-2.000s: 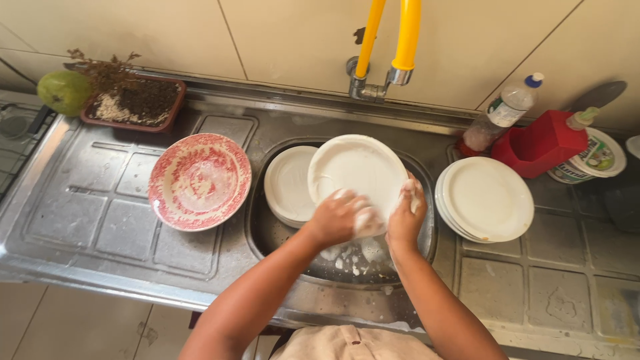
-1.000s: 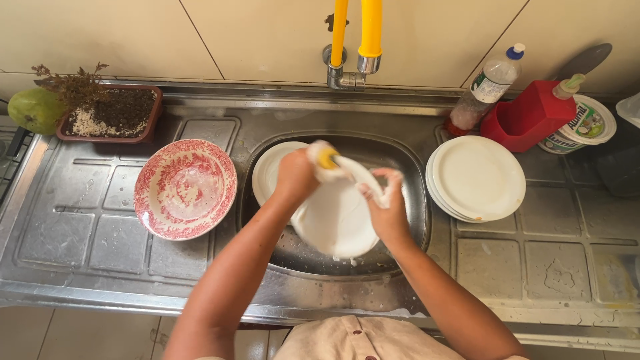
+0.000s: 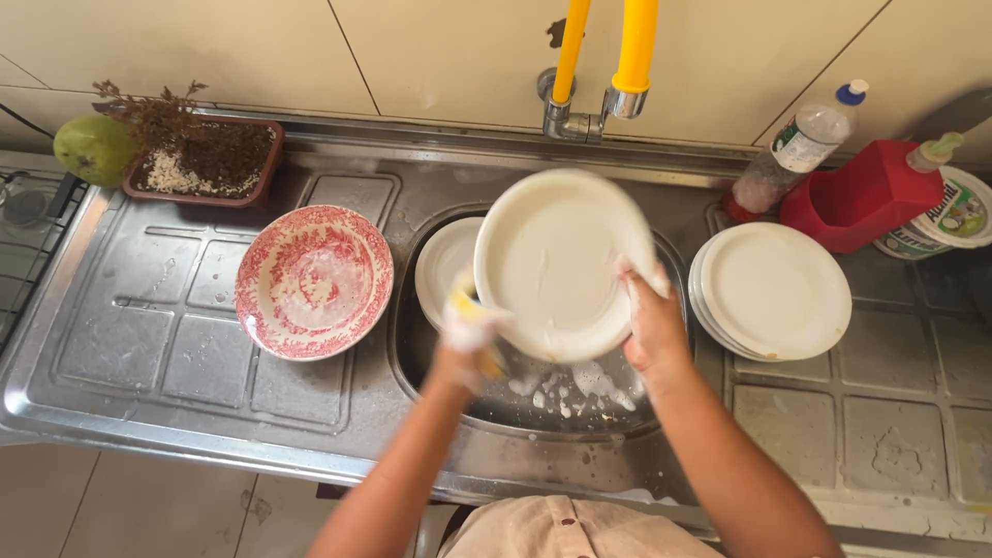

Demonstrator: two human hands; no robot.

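Observation:
My right hand (image 3: 655, 318) grips the right rim of a white plate (image 3: 562, 267), tilted above the oval steel sink basin (image 3: 511, 415). Blurred and foamy, my left hand (image 3: 469, 337) is shut on a yellow sponge (image 3: 463, 304) at the plate's lower left edge. Another white plate (image 3: 443, 267) lies in the basin behind them, partly hidden. Foam spots the basin's floor. A stack of several white plates (image 3: 775, 291) stands right of the basin, and a red-patterned plate (image 3: 314, 283) with a wet surface lies on the drainboard to the left.
A yellow faucet hose (image 3: 635, 46) hangs from the wall above the basin. Back right are a plastic bottle (image 3: 806, 143), a red dispenser (image 3: 864, 198) and a white tub (image 3: 957, 209). A soil-filled planter (image 3: 209, 163) and a green fruit (image 3: 94, 151) sit back left, near a stove (image 3: 31, 225).
The plate in my right hand has risen and now faces up toward the camera. My left hand with the sponge has moved from the plate's upper edge to its lower left edge.

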